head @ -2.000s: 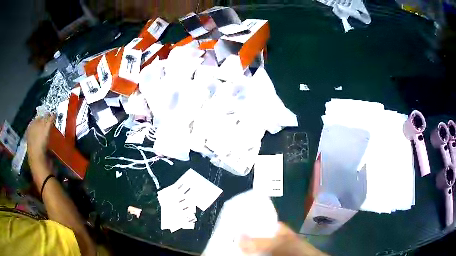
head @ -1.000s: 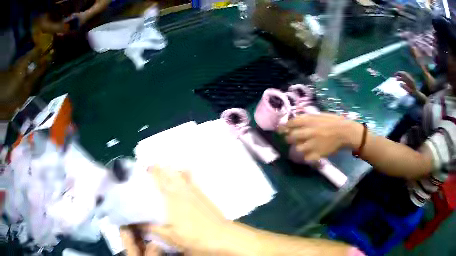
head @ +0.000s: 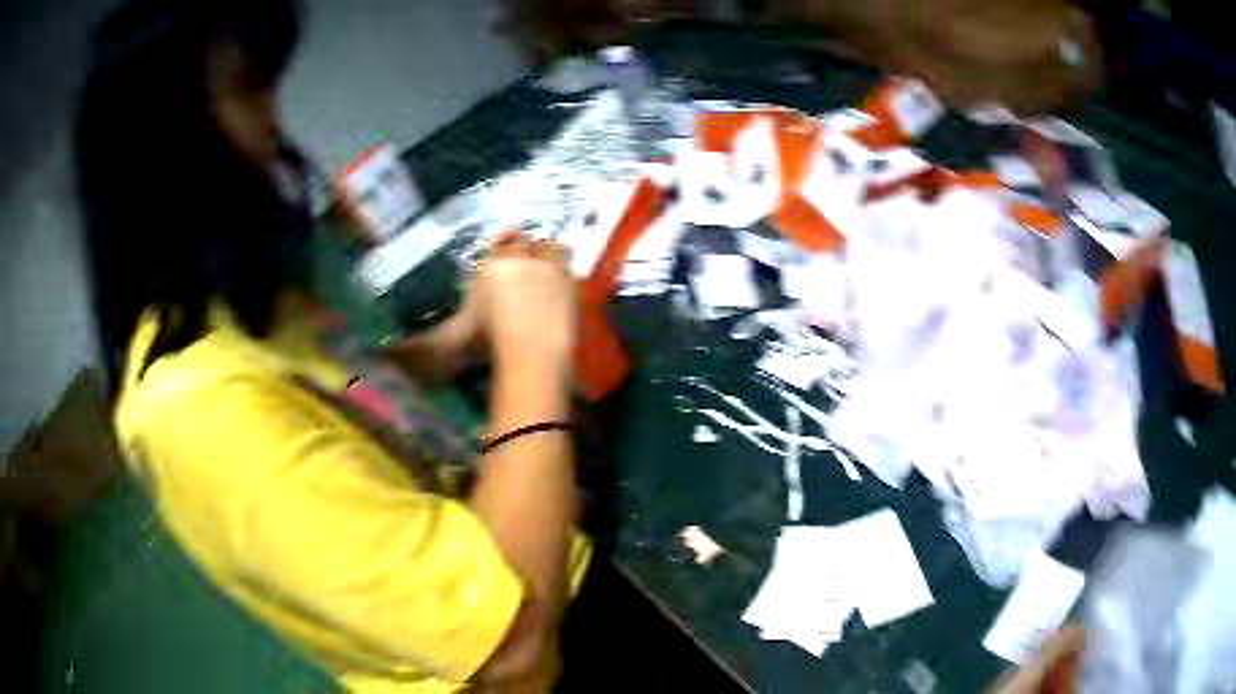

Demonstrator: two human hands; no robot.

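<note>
A grey-white open retail box (head: pixel 1149 597), blurred, stands at the bottom right, with a little orange at its lower left. My left hand (head: pixel 1046 667) is cut off by the bottom edge; its blurred fingers are closed on the box's lower left side. My right hand is out of the picture. A small printed leaflet (head: pixel 1036 605) lies just left of the box. More white leaflets (head: pixel 840 580) lie overlapping further left. A large heap of white wrapped units (head: pixel 983 353) lies behind them.
A person in a yellow top (head: pixel 312 502) sits at the left, hand on an orange-white box (head: pixel 599 346). White cords (head: pixel 773 431) lie mid-table. Orange-white boxes (head: pixel 800 176) and a clear bottle (head: pixel 626 88) are at the back.
The view has swung left from the pink fans and the striped-sleeved person to the yellow-topped person. My right hand has left the picture.
</note>
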